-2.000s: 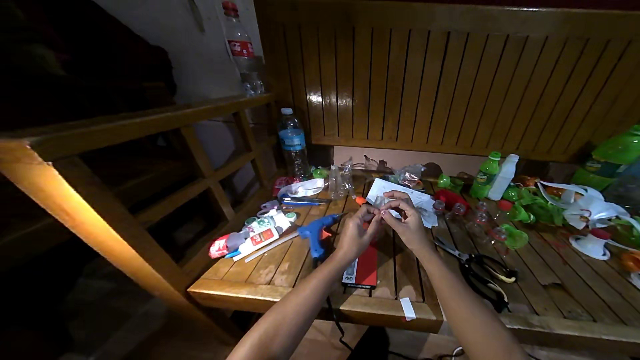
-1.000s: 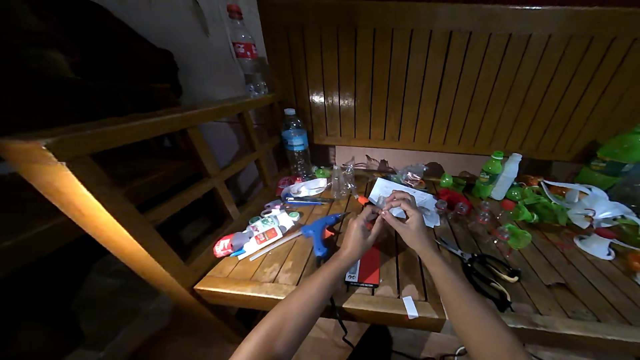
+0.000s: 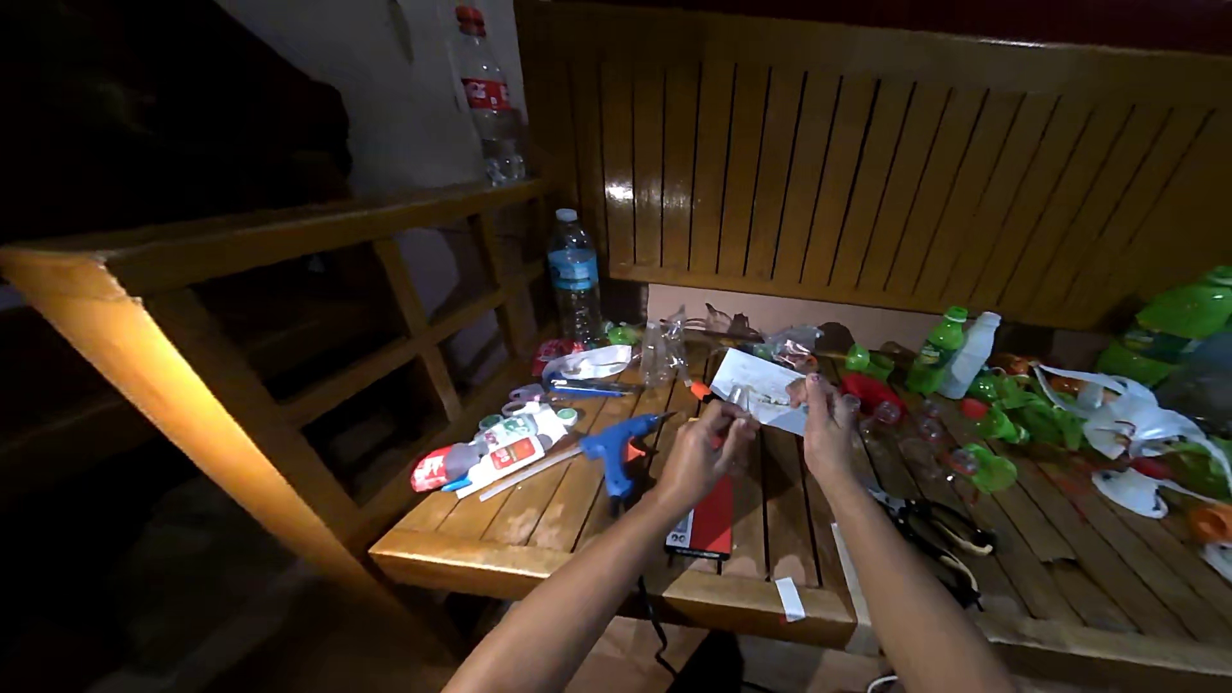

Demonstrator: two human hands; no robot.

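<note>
My left hand (image 3: 707, 449) is raised over the bench, its fingers pinched on a small clear plastic piece. To its right, my right hand (image 3: 830, 428) has its fingertips close together at the edge of a white paper sheet (image 3: 749, 373); whether it holds something is unclear. An orange-tipped tool (image 3: 701, 391) lies just beyond my left hand. Left of that hand, a blue hot glue gun (image 3: 608, 450) rests on the slats. Below the hands lies a red box (image 3: 712, 520), partly covered by my left hand. Black-handled pliers (image 3: 938, 534) lie right of my right forearm.
Paint or glue bottles (image 3: 505, 452) and a blue pen (image 3: 589, 389) lie at the left. A water bottle (image 3: 575, 279) stands at the back corner. Green bottle pieces (image 3: 1025, 409), a green bottle (image 3: 937, 352) and a white plastic bag (image 3: 1116, 419) crowd the right. A cord hangs below the front edge.
My hands, close together before, have moved apart: the left lies nearer the glue gun, the right nearer the paper's right edge.
</note>
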